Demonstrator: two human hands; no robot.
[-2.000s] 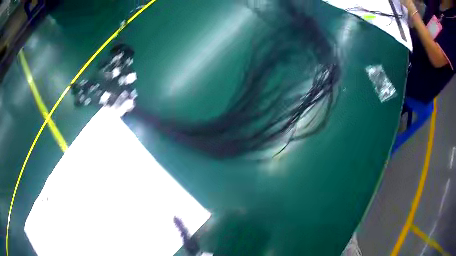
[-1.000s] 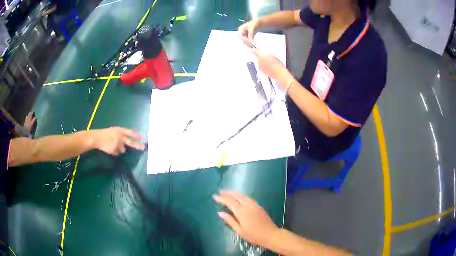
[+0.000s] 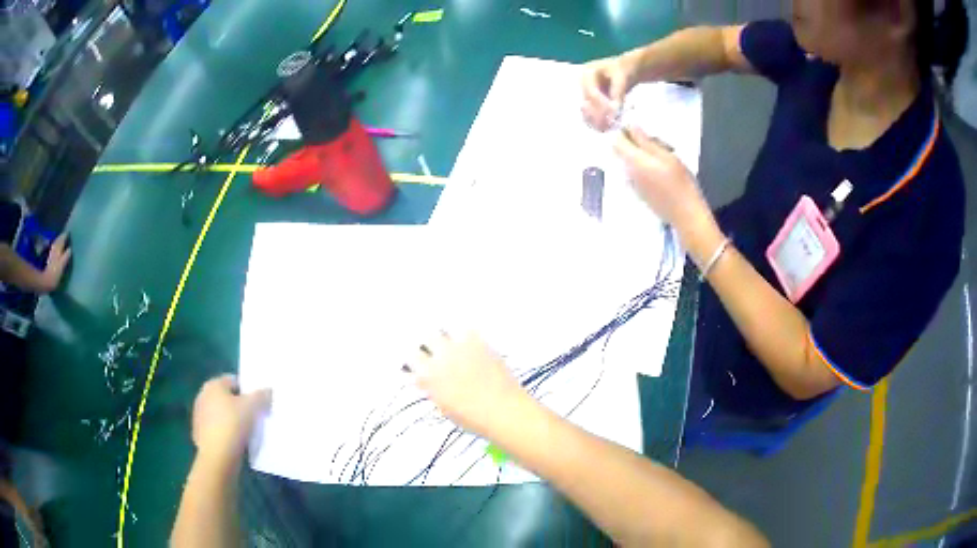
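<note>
A large white drawing sheet (image 3: 321, 310) lies on the green bench in front of me, its print washed out. My left hand (image 3: 228, 420) grips its lower left edge. My right hand (image 3: 466, 383) rests over the sheet's middle, fingers spread, with small dark spots at the fingertips that I cannot identify. Thin black wires (image 3: 600, 332) run across the sheet from the right, partly behind my right hand and forearm, and fan out at its lower edge. A small green tag (image 3: 496, 454) lies by my right forearm.
A worker (image 3: 857, 214) sits at the right, both hands over another white sheet (image 3: 514, 118) with a short dark piece (image 3: 592, 193) on it. A red heat gun (image 3: 348, 171) lies beyond my sheet, beside dark harness parts (image 3: 241, 134). Another person's hand (image 3: 54, 264) is at far left.
The view has turned from the big wire bundle to the neighbour's side. Since one second ago my left hand has taken the sheet's left edge, and my right hand has moved onto the sheet.
</note>
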